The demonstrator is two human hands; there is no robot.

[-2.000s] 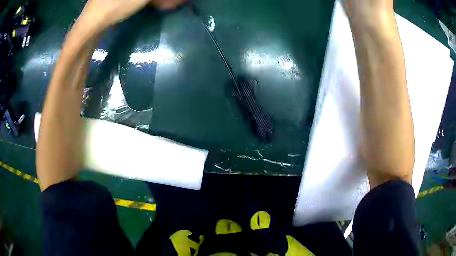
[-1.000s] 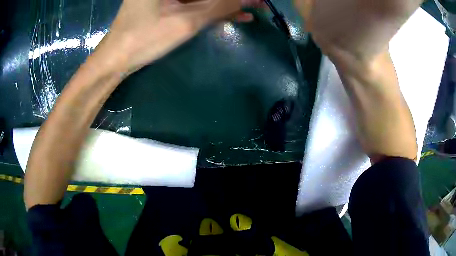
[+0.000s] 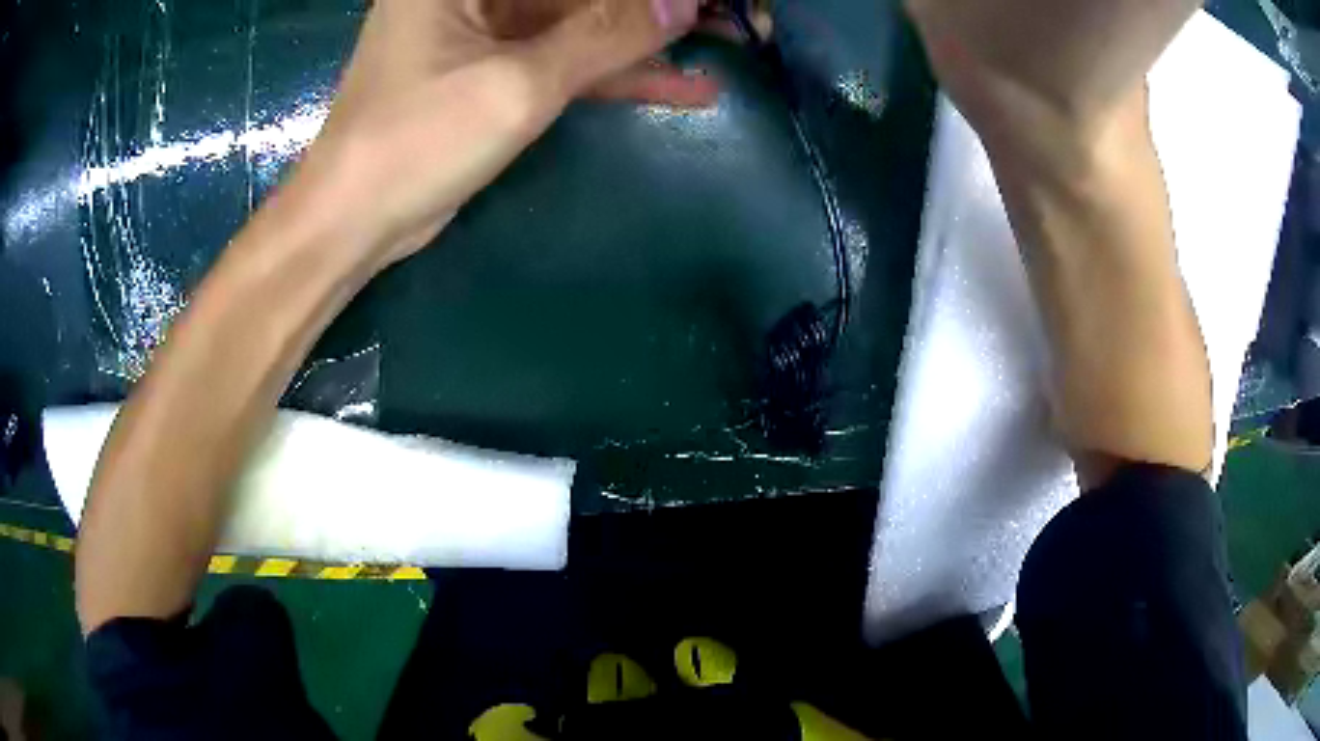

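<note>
A black cable runs down from near my left hand's fingertips to a tied black bundle on the green bench near its front edge. My left hand is bare and partly cut off by the top edge. Its fingers reach right to a small dark piece at the cable's upper end; the grip itself is mostly out of the picture. My right hand is at the top right, cut off by the top edge, its fingers hidden. The adapter body cannot be made out.
White foam sheets lie at the right under my right forearm. A white foam strip lies along the front left edge under my left forearm. Clear shiny film is at the left of the bench. Yellow-black tape marks the floor.
Since two seconds ago my left hand has moved right and down into view, and my right hand has come lower. The cable bundle now lies farther right. The last second shows only slight shifts.
</note>
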